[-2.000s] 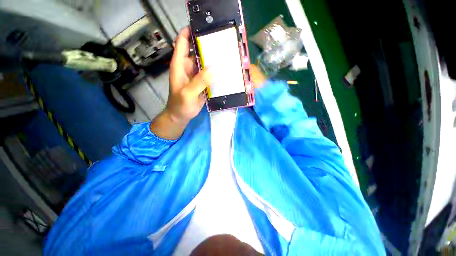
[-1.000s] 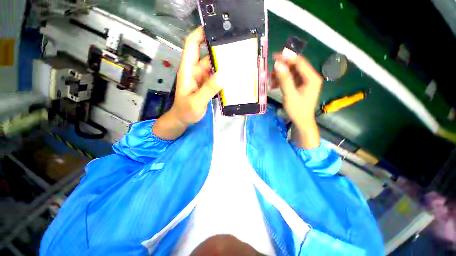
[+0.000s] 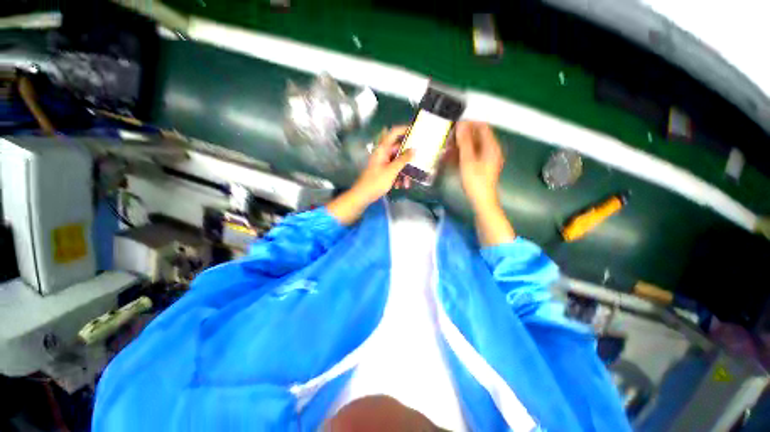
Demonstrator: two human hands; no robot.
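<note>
An open-backed smartphone with a black upper part and a white, yellow-edged battery is held over the bench in front of me. My left hand grips its left and lower edge, with the thumb over the battery side. My right hand is just right of the phone, fingers bent towards its edge; blur hides whether it touches the phone or holds anything small. A yellow-orange hand tool and a grey speckled disc lie on the dark green bench to the right.
A crumpled clear plastic bag lies on the bench left of the phone. Behind runs a green conveyor belt with a white edge rail and phones on it. White machines stand at left and right.
The view has swung towards the bench and belt. The phone is farther from me, near the rail, still in my left hand. The dark piece seen by my right hand no longer shows there.
</note>
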